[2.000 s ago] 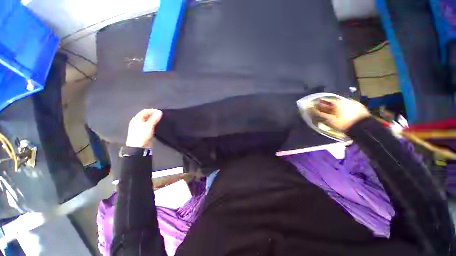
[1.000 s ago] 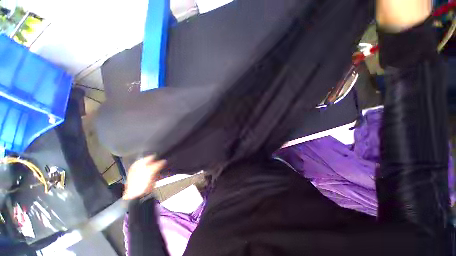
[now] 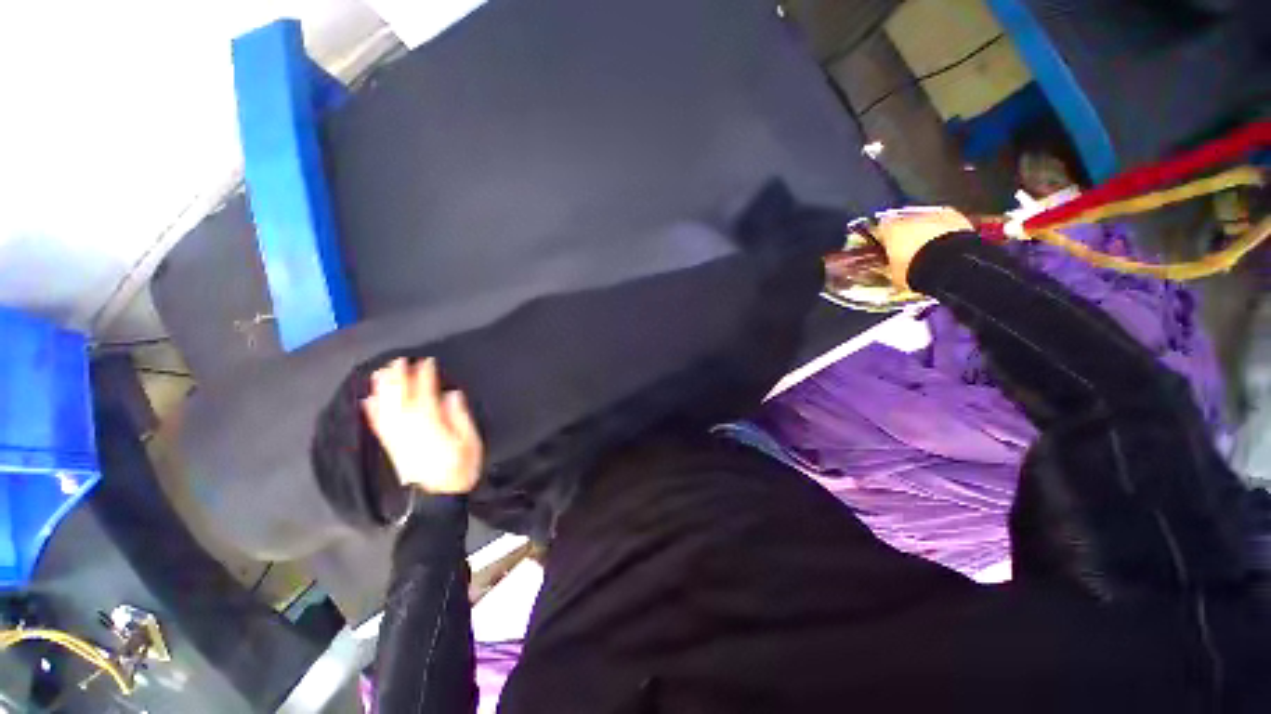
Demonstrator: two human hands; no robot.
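The black garment (image 3: 613, 342) lies across the near part of the dark grey pressing board (image 3: 558, 140), with a bunched end at the left and a fold standing up near the right. My left hand (image 3: 429, 430) rests flat on the garment's left end, fingers a little spread. My right hand (image 3: 913, 240) is closed around the handle of the steam iron (image 3: 857, 272) at the garment's right end. My hand hides part of the iron, and its plate cannot be seen clearly.
A blue bar (image 3: 293, 188) lies across the board's left side. Red and yellow hoses (image 3: 1157, 195) run right from the iron. Purple garments (image 3: 892, 446) are heaped below the board at the right. A blue crate (image 3: 42, 433) stands at the far left.
The right hand was raised with the garment at one second ago; it is now back low on the iron. The left hand has opened and lies on the cloth. The view has shifted.
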